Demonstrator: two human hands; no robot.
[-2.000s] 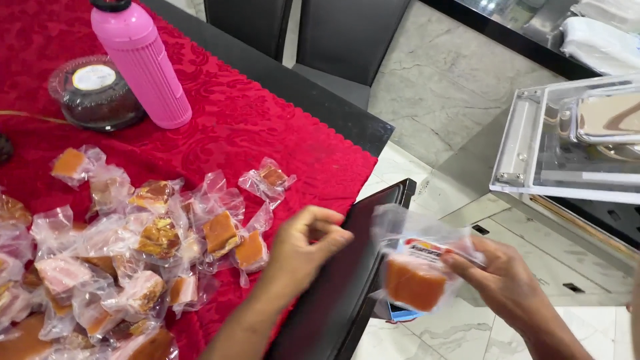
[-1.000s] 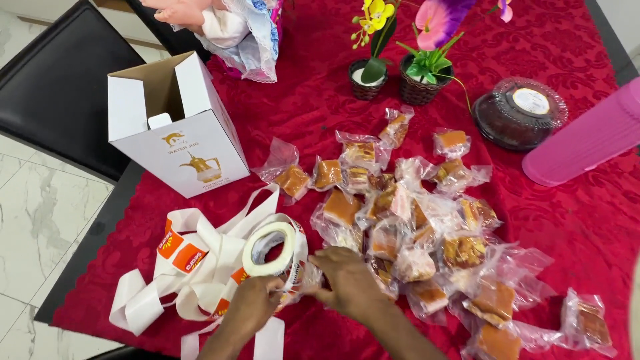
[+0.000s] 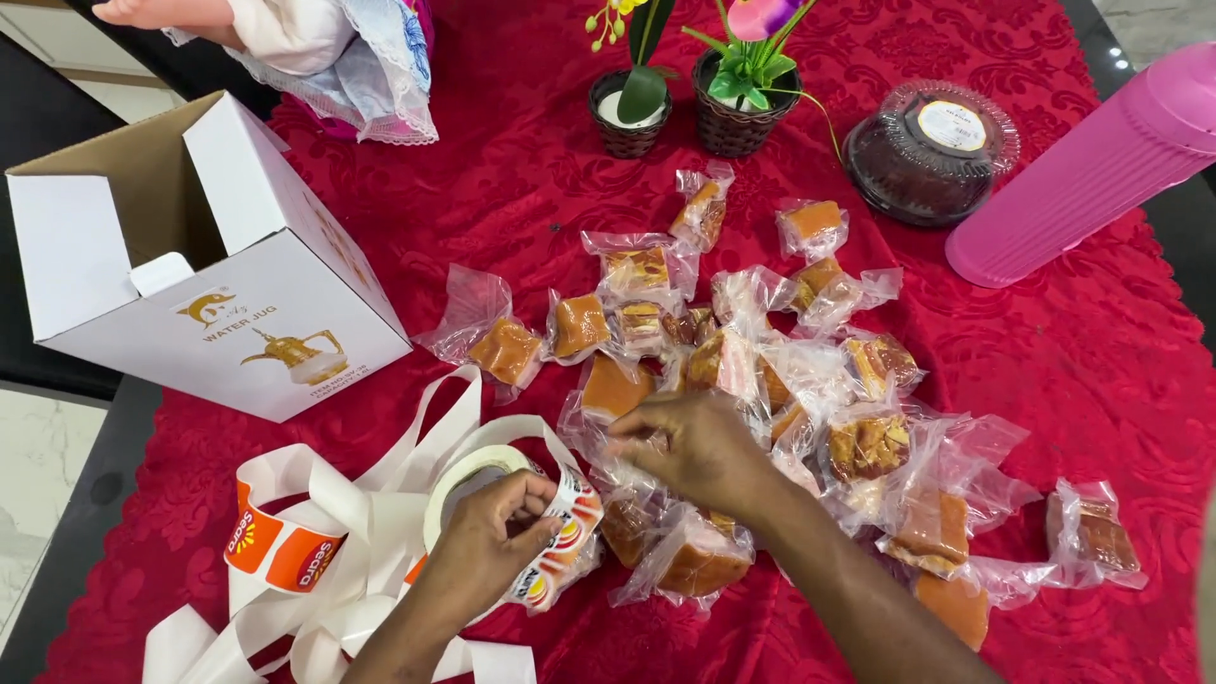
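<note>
My left hand (image 3: 503,532) has its thumb and fingers on the printed label strip (image 3: 560,556) that comes off a roll of stickers (image 3: 456,484). Loops of white backing paper (image 3: 380,532), some with orange labels, lie around and left of that hand. Over the left side of a pile of clear vacuum packs of meat pieces (image 3: 864,446) is my right hand (image 3: 689,446), fingers bent; whether a small label is between its fingertips cannot be told. A pack (image 3: 703,560) lies just below the right hand.
An open white cardboard box (image 3: 285,323) stands at the left, with a doll (image 3: 294,38) behind it. Two small potted artificial plants (image 3: 632,133) (image 3: 741,123) stand at the back. A round lidded plastic container (image 3: 926,157) and a pink bottle (image 3: 1073,171) are at the right, on the red tablecloth (image 3: 1064,380).
The view has swung far from two seconds ago, when my right hand held a labelled pack. Since one second ago, my right hand has moved up and away from the left, over the packs.
</note>
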